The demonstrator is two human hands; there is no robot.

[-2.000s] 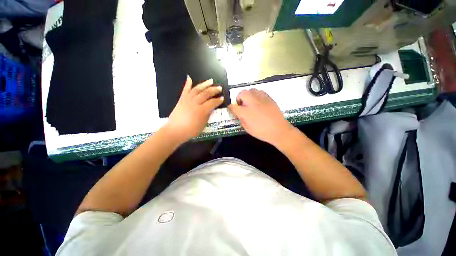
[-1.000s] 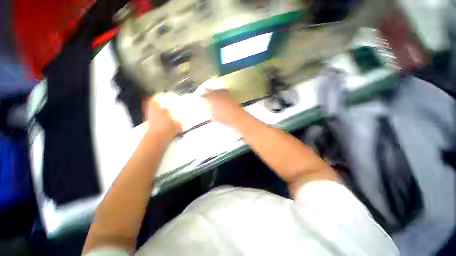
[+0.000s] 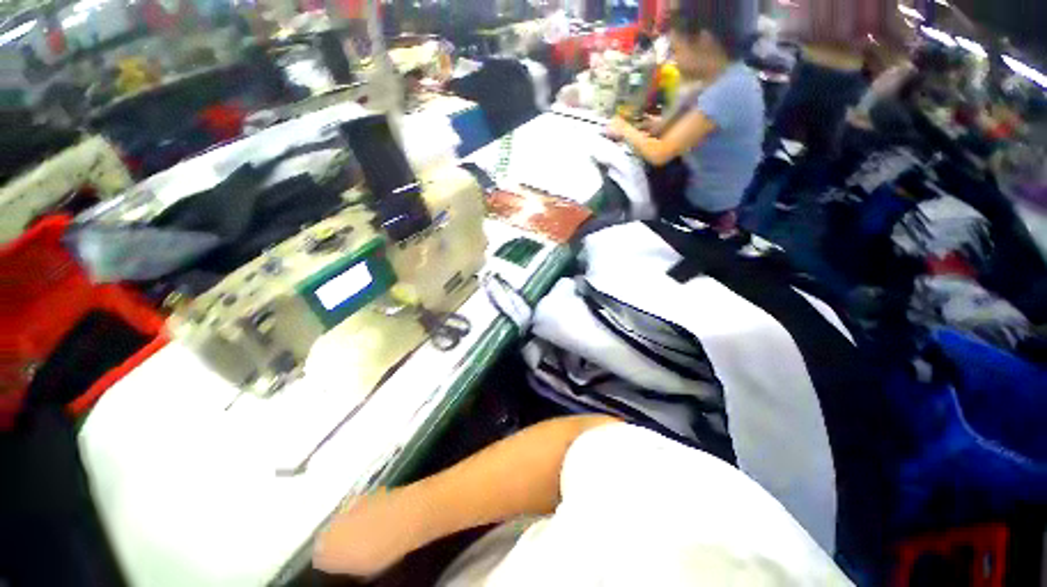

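Note:
My right hand [image 3: 362,537] is at the table's front edge in the lower left of the view. It is blurred and I cannot tell whether it holds anything. My left hand is out of view. The cream sewing machine [image 3: 454,235] with a green panel and lit white screen [image 3: 344,284] stands behind the white table [image 3: 172,470]. Black-handled scissors [image 3: 446,331] lie on the bed right of the needle area. No black panel can be made out under the needle.
Grey and black sewn pieces [image 3: 764,390] are heaped right of the table. A red basket [image 3: 46,269] stands at the far left. A reddish-brown board [image 3: 540,213] lies beyond the machine. Another person [image 3: 729,132] sits working further back. Blue cloth or plastic [image 3: 976,401] is at the right.
The view has swung right and up, showing the workshop. My left hand has left the picture. My right hand has moved from the needle area to the table's front edge.

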